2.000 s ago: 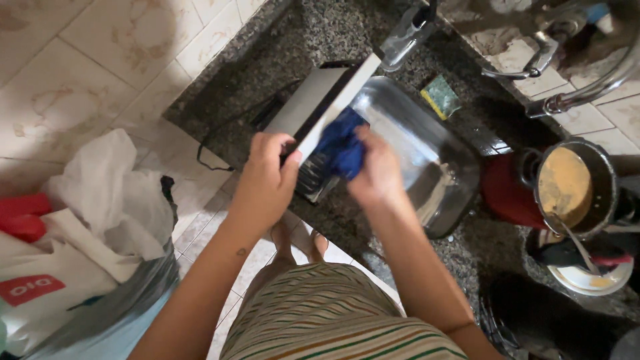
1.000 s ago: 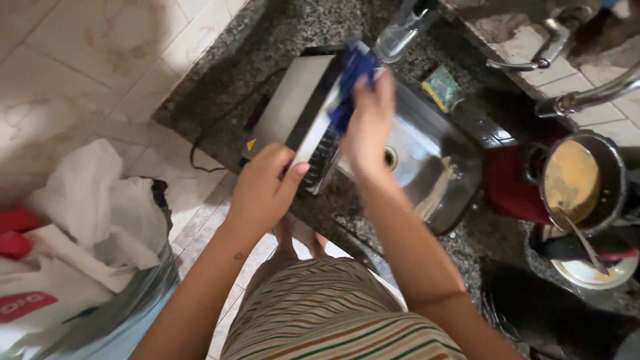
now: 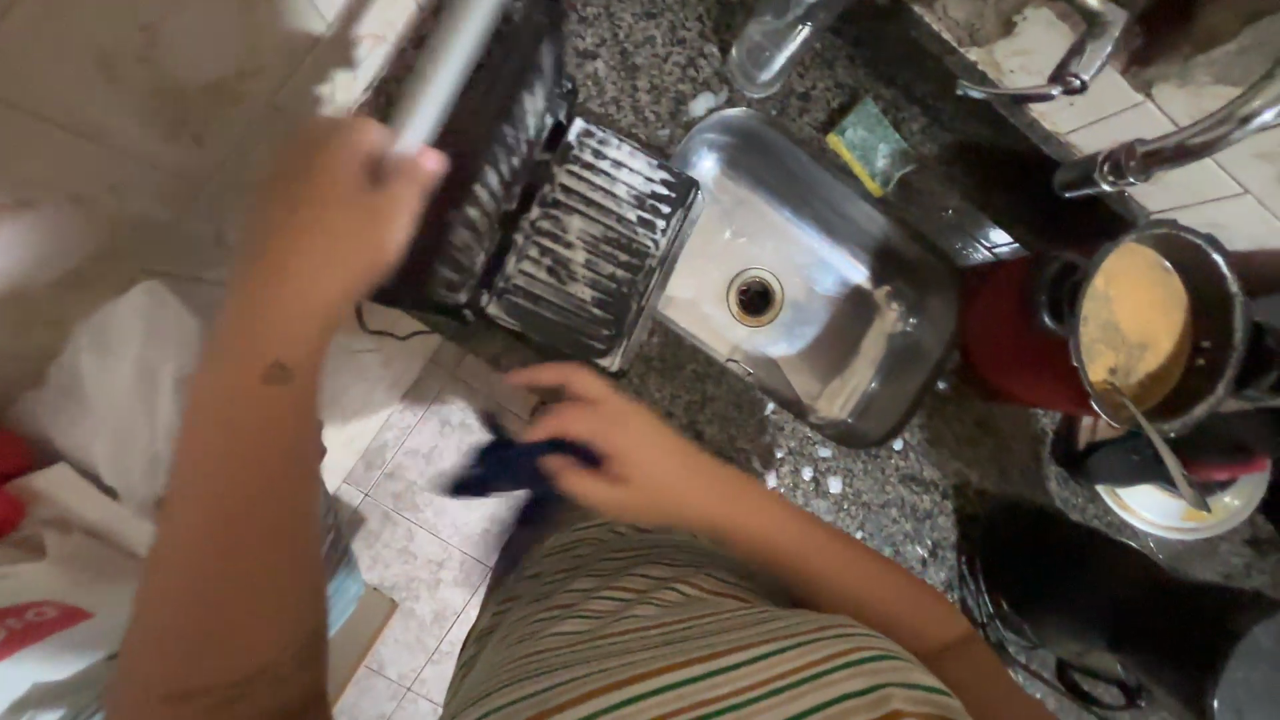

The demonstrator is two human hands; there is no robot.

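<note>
A contact grill with ridged plates lies open on the granite counter, left of the sink. My left hand (image 3: 335, 205) grips the edge of its raised lid (image 3: 450, 75), thumb over the pale rim. The lower ridged plate (image 3: 595, 240) shows whitish streaks and lies beside the steel sink (image 3: 810, 260). My right hand (image 3: 610, 440) holds a dark blue cloth (image 3: 520, 470), blurred, in front of my striped clothing and below the grill's near edge.
A green and yellow sponge (image 3: 870, 145) lies behind the sink, near a clear glass or bottle (image 3: 775, 45). Faucets stand at the upper right. A pot of orange-brown food (image 3: 1140, 320) with a spoon, and a white dish (image 3: 1185, 500), are at the right. Plastic bags (image 3: 110, 380) sit at the left.
My right hand has moved with the blue cloth from the grill's lid down toward my body. The lid is now opened wider, with the ridged lower plate in full view.
</note>
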